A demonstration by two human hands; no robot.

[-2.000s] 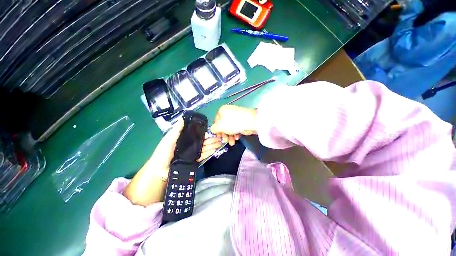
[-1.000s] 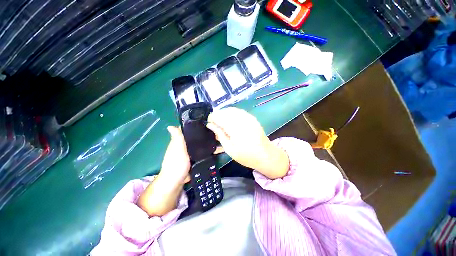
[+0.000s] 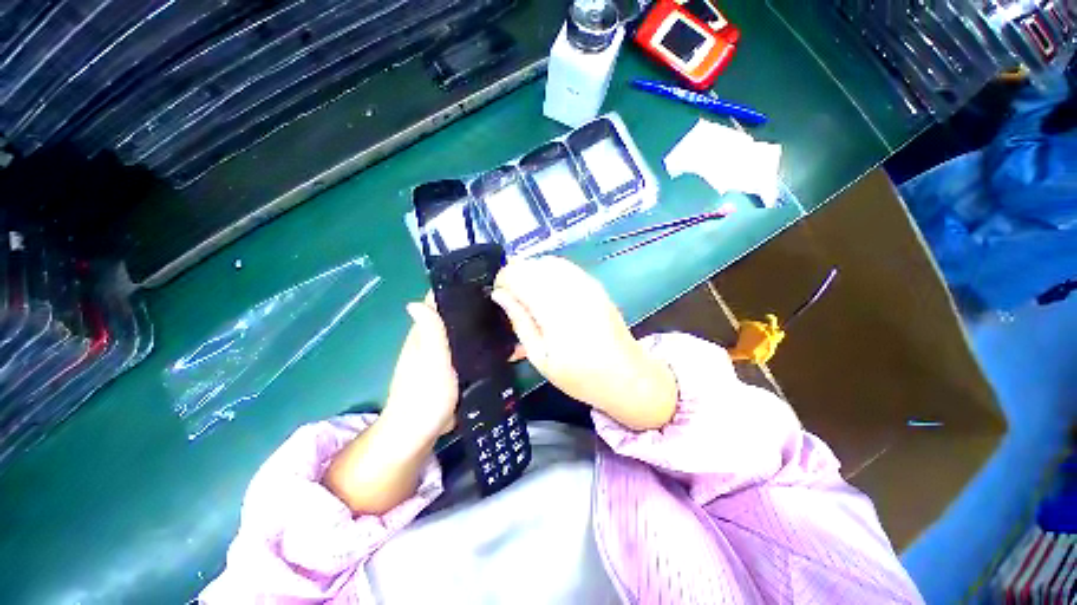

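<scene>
A black flip phone [image 3: 475,325] is open, screen half towards the bench and keypad half towards my body. My left hand [image 3: 422,381] holds it from its left side near the hinge. My right hand [image 3: 569,331] grips the right edge of the screen half, with the fingertips near its upper part. Some fingers are hidden behind the phone. Just beyond it, a clear lens tray [image 3: 537,197] holds several black-framed lenses in a row. The lens at the tray's left end is partly behind the phone's top.
Pink tweezers [image 3: 668,231] and a crumpled white cloth [image 3: 725,161] lie right of the tray. Behind are a white bottle [image 3: 581,73], blue pen [image 3: 699,102] and orange-red device [image 3: 687,43]. Clear film [image 3: 274,343] lies left. An orange-yellow tool [image 3: 758,340] is over the carton [image 3: 880,343].
My right hand has come from beside the phone onto the screen half's right edge, and my left hand now shows beside the phone. The head view has shifted, uncovering the orange-yellow tool.
</scene>
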